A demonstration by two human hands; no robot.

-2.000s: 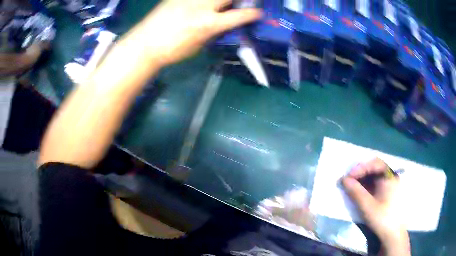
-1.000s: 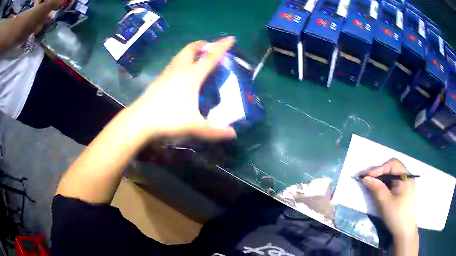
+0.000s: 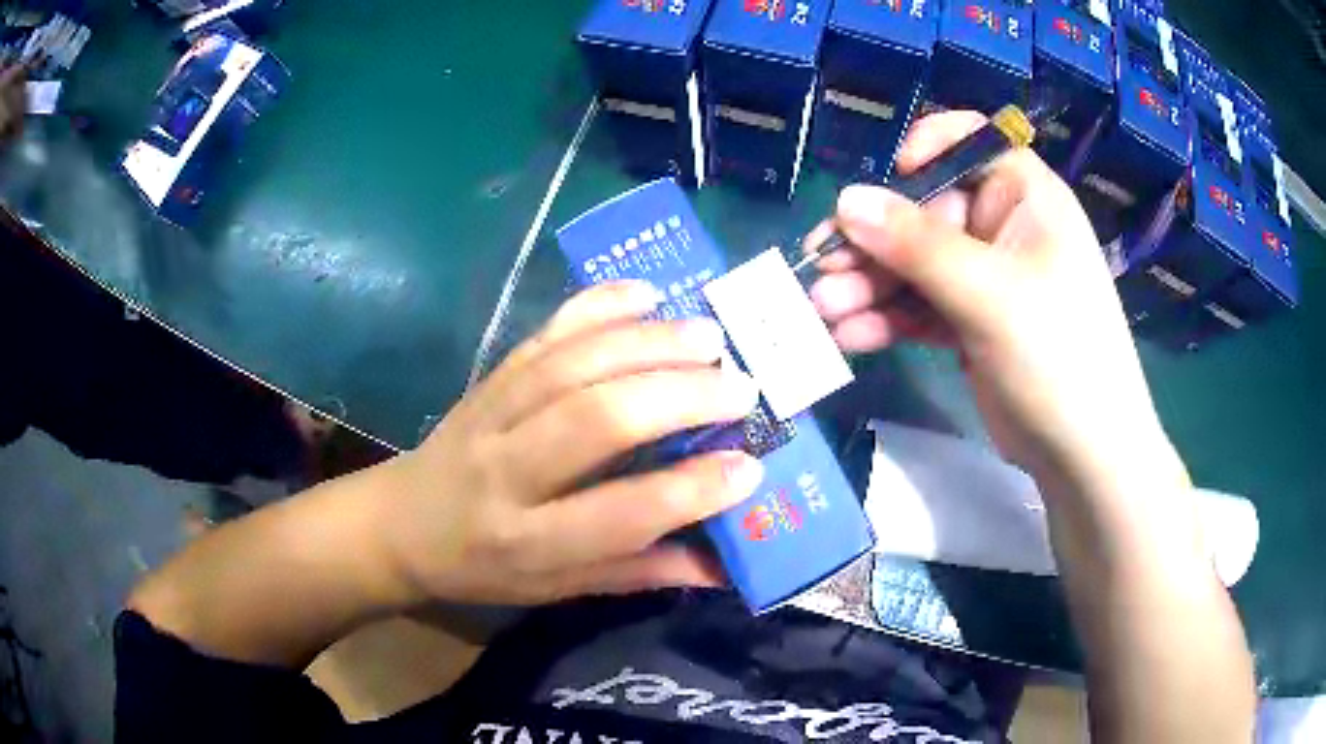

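My left hand (image 3: 582,451) holds a blue carton (image 3: 793,523) tilted in front of me, its narrow side with white text and red logo facing up. My right hand (image 3: 945,247) holds a slim dark tool (image 3: 953,160) with a yellow-black end like a pen. A small white label (image 3: 778,332) lies at the tool's tip, over the carton's side. I cannot tell whether the label is stuck down. The white label sheet (image 3: 960,502) lies on the bench, partly behind my right forearm.
A curved row of blue cartons (image 3: 880,87) stands at the back and right of the green bench (image 3: 393,189). Another carton (image 3: 204,124) lies at the far left. The bench's near edge crosses below my hands. Part of another person's hand shows at the far left rim.
My left hand has brought the carton nearer and turned its narrow side up. My right hand has lifted off the label sheet to the carton, with a white label now at the tool's tip.
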